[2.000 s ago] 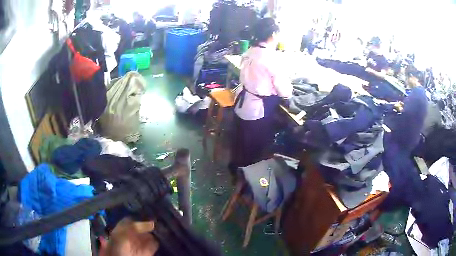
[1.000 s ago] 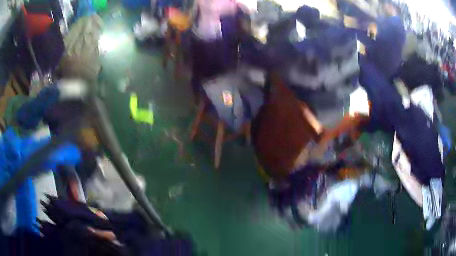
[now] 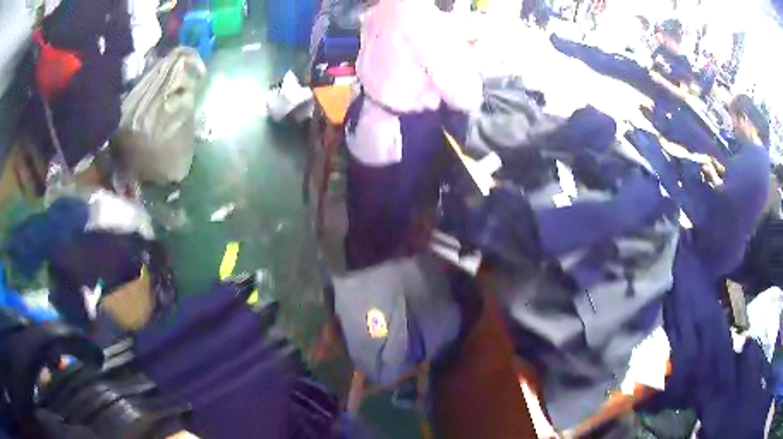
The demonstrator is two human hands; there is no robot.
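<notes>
A bunch of navy-purple garments hangs at the lower left, its edges fanned out towards the floor. Black hangers are packed close together beside it in the bottom left corner. A small skin-coloured patch shows at the bottom edge by the hangers, and another blurred one among the dark shapes further left. They may be parts of my hands, but which hand each is, and what the fingers do, cannot be told.
A person in a pink top stands at a table piled with grey and navy garments. A grey garment drapes over a stool. Another person is at the right. A beige sack and dark clothes lie left on the green floor.
The view has swung down and shifted. The rack tube and upright seen earlier at the left no longer show. The navy-purple garments and black hangers now fill the lower left.
</notes>
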